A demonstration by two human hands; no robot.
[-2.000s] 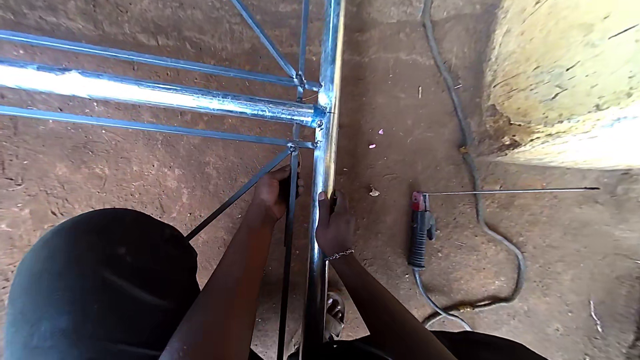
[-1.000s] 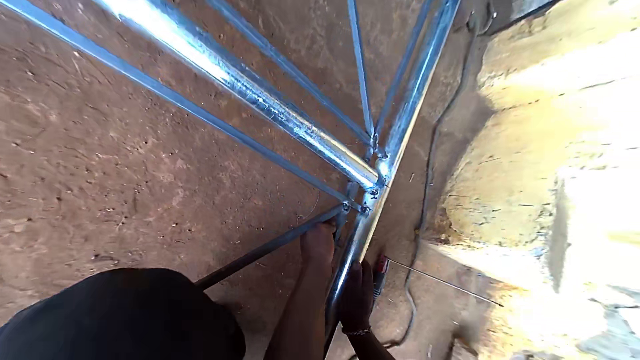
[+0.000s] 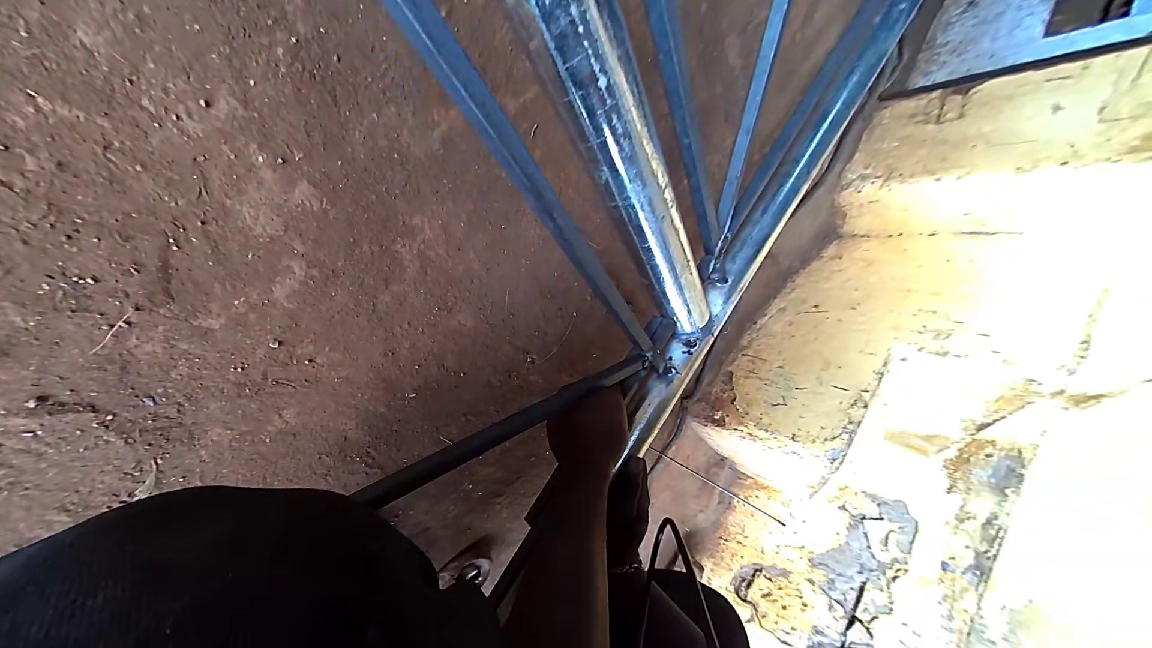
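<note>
A welded metal frame crosses the view: a round steel tube (image 3: 630, 171) meets a long side tube (image 3: 783, 198) at a joint, with thinner steel bars (image 3: 531, 180) beside it. My left hand (image 3: 589, 427) is at the frame just below the joint, under a dark diagonal bar (image 3: 486, 443); its fingers are hidden behind the metal. My right hand (image 3: 627, 504) lies in shadow along the lower part of the side tube, its grip unclear. A thin welding electrode (image 3: 720, 487) sticks out to the right of this hand; its holder is hidden.
Brown earth ground (image 3: 270, 270) lies left of the frame. A yellow, worn masonry surface (image 3: 810, 360) stands close on the right. A dark cable (image 3: 670, 531) loops near my right forearm. My dark-clothed knee (image 3: 225, 567) fills the lower left.
The view has turned strongly, so the frame now runs steeply up and right. The electrode holder, seen plainly at first, is now hidden. Both hands remain near the joint's lower side.
</note>
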